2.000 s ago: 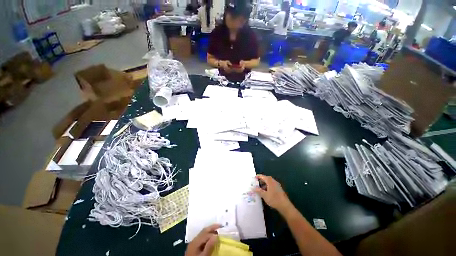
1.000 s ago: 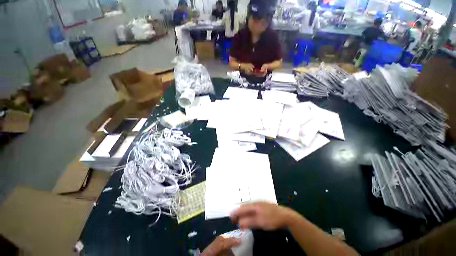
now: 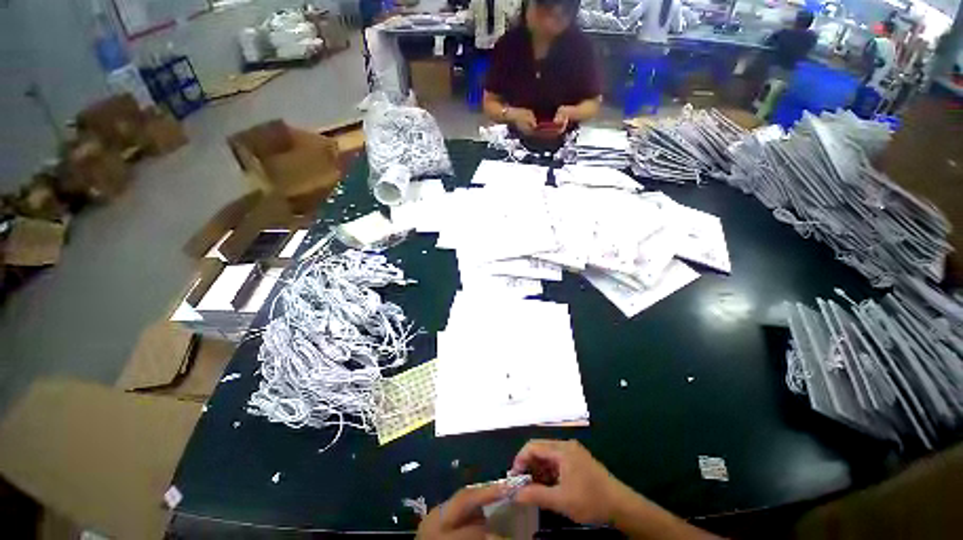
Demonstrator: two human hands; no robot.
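Note:
My left hand (image 3: 459, 515), cut off by the bottom edge, holds a small pale folded sheet (image 3: 512, 519), likely the sticker sheet. My right hand (image 3: 570, 485) is at the sheet's upper right, its fingers bent close to the sheet's edge around a dark reddish spot. Whether it grips anything is unclear. Flat white paper pieces (image 3: 507, 364) lie overlapping in a column beyond my hands, with tiny marks on the top one. A pale yellow sticker sheet (image 3: 408, 403) lies flat at their left.
Tangled white cords (image 3: 322, 348) lie at left. Loose white pieces (image 3: 570, 227) spread mid-table. Finished bundles (image 3: 871, 364) lean at right. A small label scrap (image 3: 714, 468) lies right of my hands. A bulging plastic bag (image 3: 407, 137) and white roll (image 3: 392, 186) stand far left. A person (image 3: 541, 74) sits opposite.
My right hand has left the white pieces and moved down to the sheet in my left hand. The sheet's yellow side, seen earlier, no longer shows. A different white piece tops the column.

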